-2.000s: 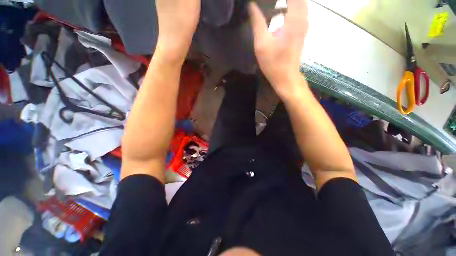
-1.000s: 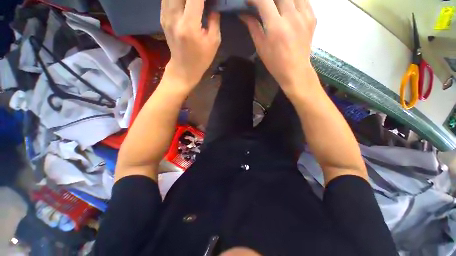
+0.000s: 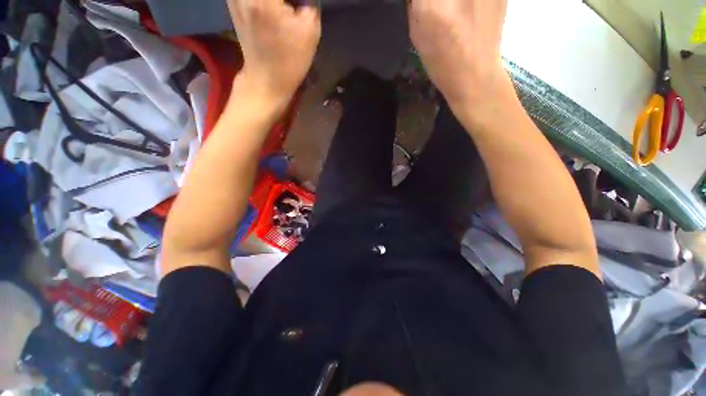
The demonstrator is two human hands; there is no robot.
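Note:
Dark grey cloth (image 3: 362,37), which looks like part of a jacket, spans between my hands at the top edge of the view and hangs a little below them. My left hand (image 3: 277,39) is closed on its left side, knuckles up. My right hand (image 3: 457,39) is closed on its right side. The fingertips are partly hidden, and the top of the picture cuts off the hands and cloth. No buttons can be made out. Scissors (image 3: 659,116) with one yellow-orange and one red handle lie on the white machine table (image 3: 569,58) at the right.
The table has a green speckled rounded edge (image 3: 596,139). Light grey pieces (image 3: 116,116) with a black hanger (image 3: 101,139) lie at left, beside a red crate (image 3: 221,66). A small red basket (image 3: 286,218) is on the floor. More grey cloth (image 3: 658,267) lies at lower right.
My hands have moved apart, the left to the left and the right to the right. The dark grey cloth between them now spans wider and hangs lower than one second ago.

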